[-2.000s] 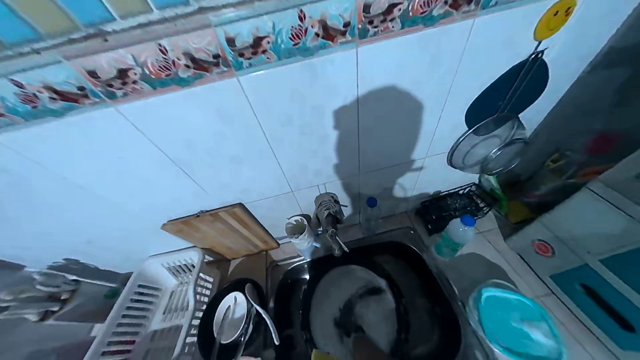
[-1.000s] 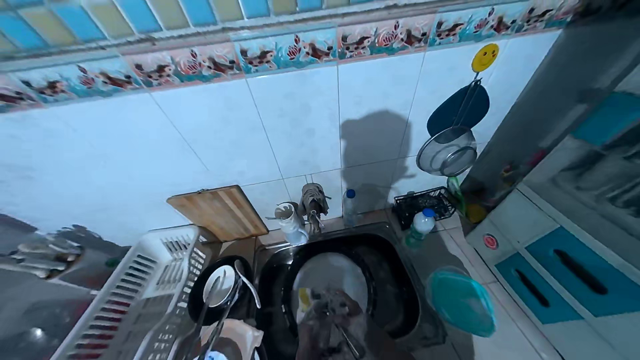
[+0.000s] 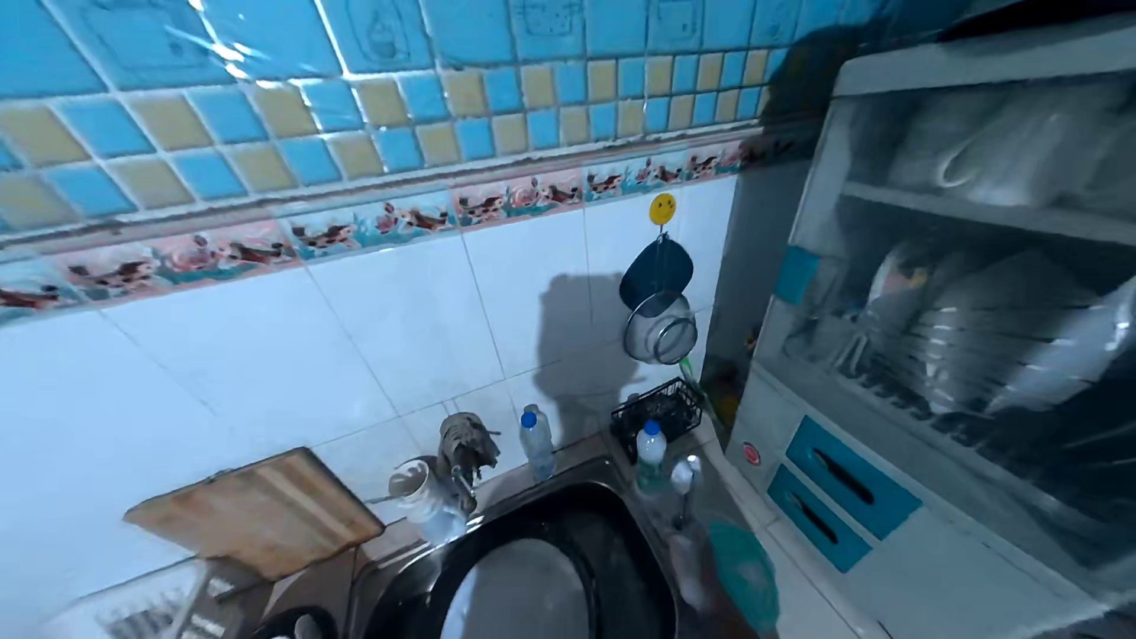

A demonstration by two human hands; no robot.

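My right hand [image 3: 690,568], dim and blurred, is low in the view between the sink and a teal plastic lid or container [image 3: 747,575]. Metal spoons [image 3: 683,479] rise from its fingers, bowls up; how many is unclear. My left hand is out of view. A large round pale dish or lid [image 3: 524,590] lies in the dark sink basin [image 3: 608,532]. Behind the rim are a cloth-wrapped faucet [image 3: 469,448], a white perforated holder [image 3: 422,501] and a clear bottle with a blue cap [image 3: 538,444]. Another blue-capped bottle [image 3: 650,453] holds green liquid.
A wooden cutting board [image 3: 257,510] leans on the tiled wall beside a white dish rack [image 3: 133,603]. A black wire basket [image 3: 661,410] sits in the back corner, under a hanging strainer [image 3: 660,328]. A cabinet with dishes [image 3: 887,222] stands at the right.
One second ago a hand was over the round dish in the sink; now my right hand is right of the basin with spoons. The view has swung up and right.
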